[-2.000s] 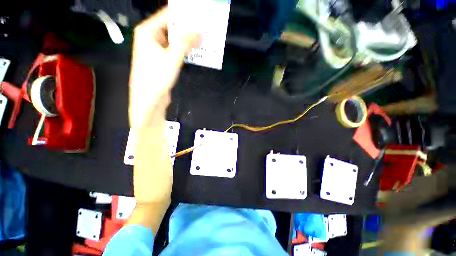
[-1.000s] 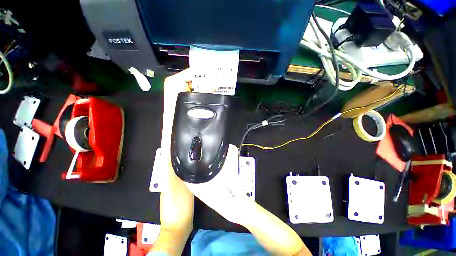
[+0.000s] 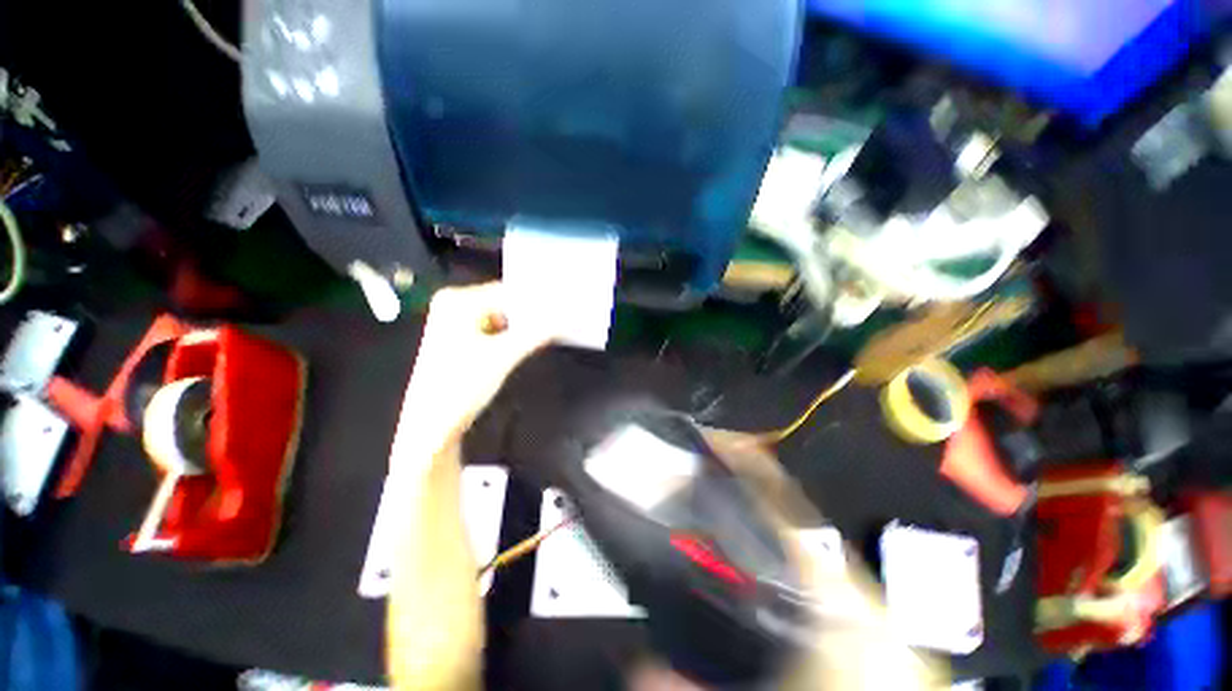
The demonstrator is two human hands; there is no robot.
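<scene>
A white barcode label (image 3: 561, 281) hangs from the slot of the dark blue-grey label printer (image 3: 588, 115). My left hand (image 3: 466, 358) pinches the label's lower left edge. My right hand (image 3: 811, 567), blurred and partly hidden, is shut on the black barcode scanner (image 3: 703, 527), which is tilted, with its red mark showing, low and right of the label. White boxes (image 3: 932, 587) lie on the black bench; one (image 3: 574, 567) is partly covered by the scanner and another (image 3: 482, 506) by my left forearm.
A red tape dispenser (image 3: 250, 446) stands at left, with white boxes (image 3: 30, 452) beyond it. At right are a masking tape roll (image 3: 926, 401) and another red dispenser (image 3: 1081, 554). White cables (image 3: 932, 257) tangle behind. A yellow-orange cable (image 3: 815, 405) crosses the bench. A bright monitor (image 3: 1040, 41) is at upper right.
The scanner has moved from just under the label down and to the right in my right hand, turning. My left hand, earlier raised with the label, stays at it. The view has shifted.
</scene>
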